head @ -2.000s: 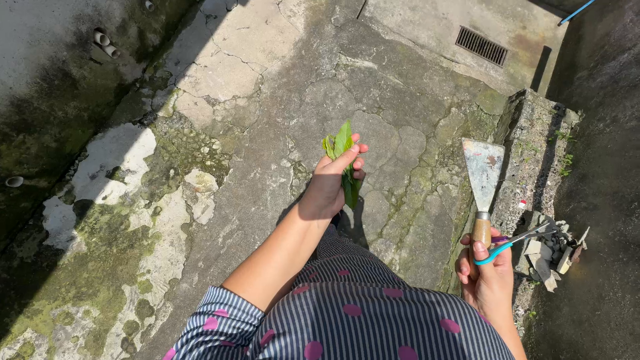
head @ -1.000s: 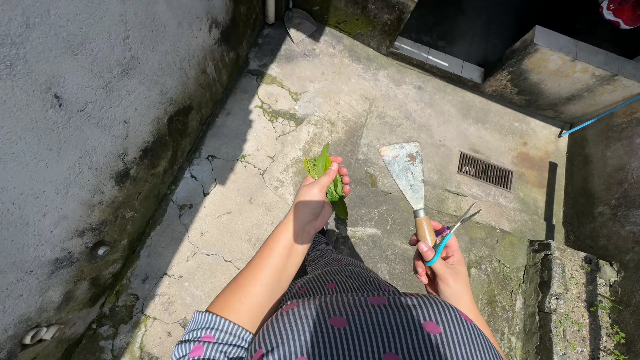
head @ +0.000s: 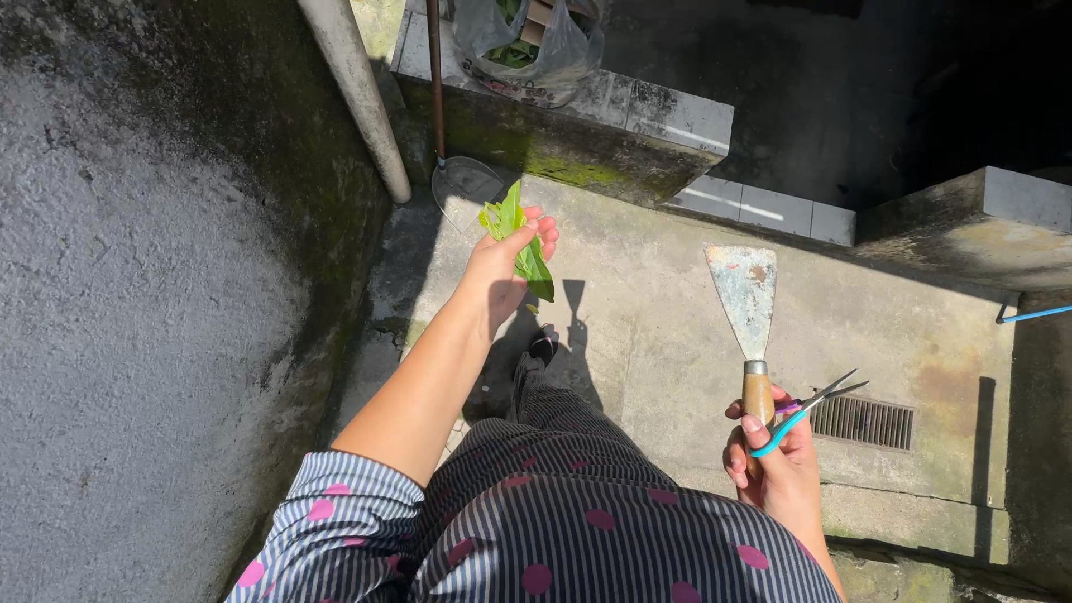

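My left hand (head: 502, 266), in front of me at the middle, is closed around several green leaves (head: 533, 266) pinched under the thumb; their tips stick out above and below the fingers. On the right, my right hand (head: 775, 456) grips the wooden handle of a paint scraper (head: 744, 297), whose worn, stained metal blade points away from me. The same hand holds scissors (head: 783, 429) with turquoise and purple handles, the thumb by the turquoise loop. Their blades are slightly apart and point up to the right. The palm side of the right-hand grip is partly hidden.
A plastic bag (head: 536, 63) with leaves and cardboard stands on a low tiled wall (head: 670, 113). Beside it are a long-handled dustpan or similar tool (head: 438, 92) and a pipe (head: 360, 100). A rough wall (head: 151, 335) runs along the left. A drain grate (head: 867, 421) lies in the floor at right.
The view has shifted forward along the yard, bringing the tiled wall and bag into sight. The rubble by the ledge has left view. Both hands keep hold of the same things.
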